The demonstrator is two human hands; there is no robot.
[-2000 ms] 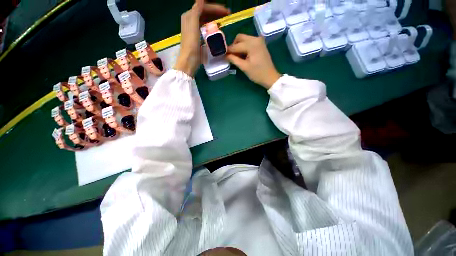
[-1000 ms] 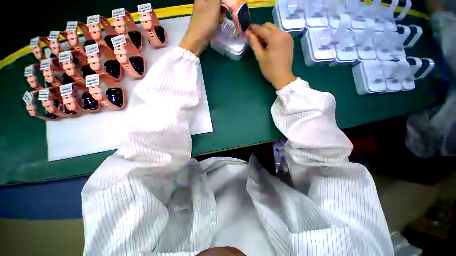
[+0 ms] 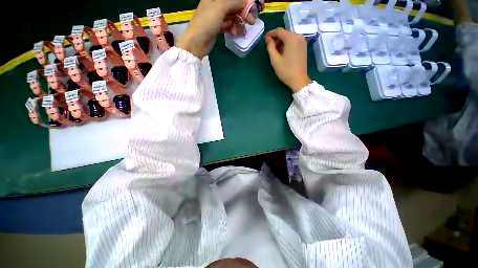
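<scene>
My left hand (image 3: 223, 20) is at the top centre, with its fingers around a pink smartwatch (image 3: 251, 11) that is partly cut off by the top edge. The watch is above a white display stand (image 3: 245, 39) on the green bench. Whether the watch touches the stand's arm is hidden by my fingers. My right hand (image 3: 287, 55) is just right of the stand, with thumb and index fingertips close together. Any small piece between them is too small to tell.
Pink watches with white strap labels (image 3: 99, 63) stand in rows at the left, partly on a white sheet (image 3: 89, 149). White stands (image 3: 335, 51) stand in rows at the right. A yellow stripe (image 3: 181, 11) runs behind. Part of another person's sleeve (image 3: 455, 133) shows at the right edge.
The watch has moved up and turned in my left hand, off the place where its screen faced me. My right hand has come away from it. The view has shifted, so the bench items sit higher.
</scene>
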